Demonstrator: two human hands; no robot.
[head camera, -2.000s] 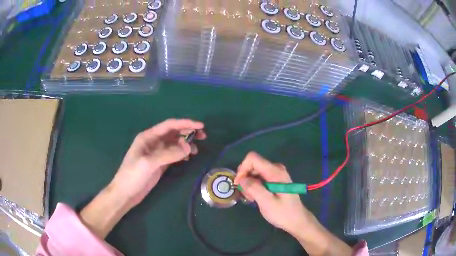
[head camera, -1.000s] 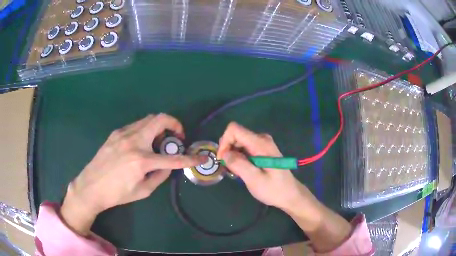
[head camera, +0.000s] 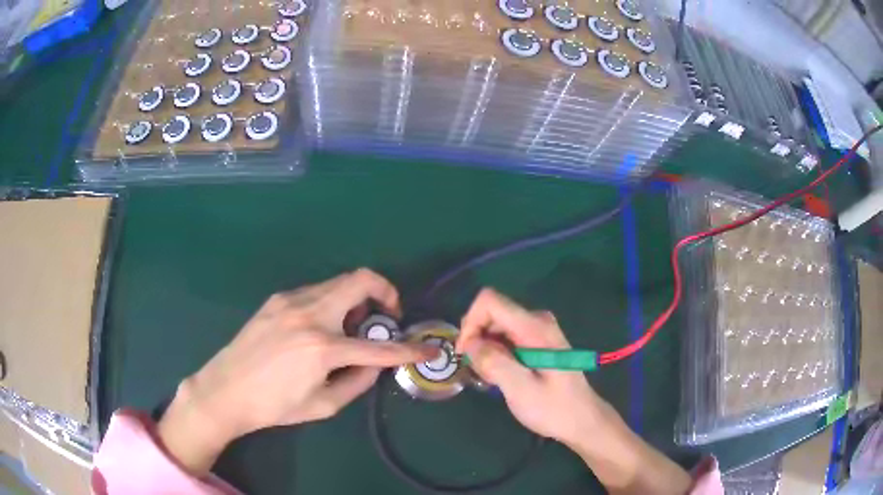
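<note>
The silver-and-brass contact base (head camera: 420, 386) lies on the green mat with a round component (head camera: 438, 365) on top. My left hand (head camera: 290, 363) holds a second round component (head camera: 379, 330), pale face up, at the base's left edge. One of its fingers reaches over and touches the component on the base. My right hand (head camera: 528, 377) grips the green test probe (head camera: 557, 360) like a pencil. Its tip is at the right side of the component on the base, partly hidden by my fingers.
The red lead (head camera: 675, 280) runs from the probe to the upper right. The dark cable (head camera: 380, 425) loops around the base. Trays of discs (head camera: 194, 164) and a tall tray stack (head camera: 436, 126) stand at the back. A tray (head camera: 692, 387) is at right, a cardboard sheet (head camera: 48, 300) at left.
My left hand has moved right from beside the base, and its finger now touches the component there. My right hand stays at the base. The whole view has also shifted between frames.
</note>
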